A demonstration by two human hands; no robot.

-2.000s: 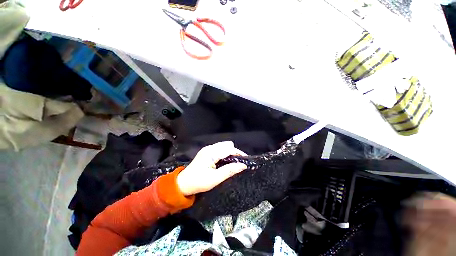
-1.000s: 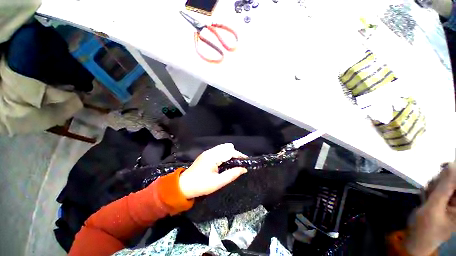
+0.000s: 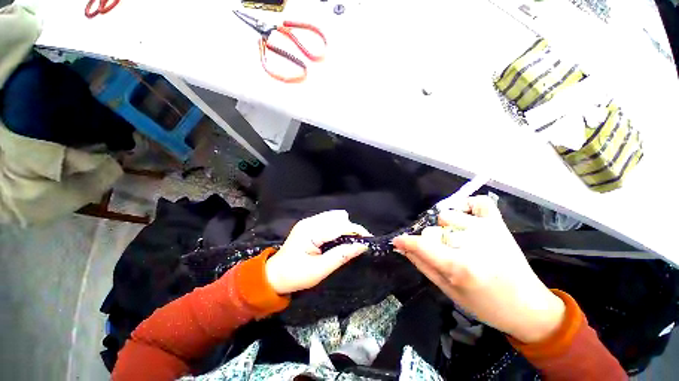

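A dark garment (image 3: 335, 286) lies across the lap, with a glittering beaded trim (image 3: 380, 244) along its upper edge. My left hand (image 3: 314, 251) pinches the trimmed edge between thumb and fingers. My right hand (image 3: 476, 264) is at the same edge further right, its thumb and fingertips close together at the trim. Whether it holds a needle cannot be seen. A white strip (image 3: 465, 191) runs from the trim's right end up to the table edge, partly behind my right fingers.
The white table (image 3: 372, 97) spans the top. On it are red-handled scissors (image 3: 283, 46), yellow-green striped bundles (image 3: 607, 152) and part of a phone (image 3: 265, 4). A blue stool (image 3: 141, 108) stands at the left beside a person's dark-clothed part (image 3: 56, 104).
My right hand has come from the far right edge of the picture to the trim, beside my left hand. My left hand has kept its pinch on the edge.
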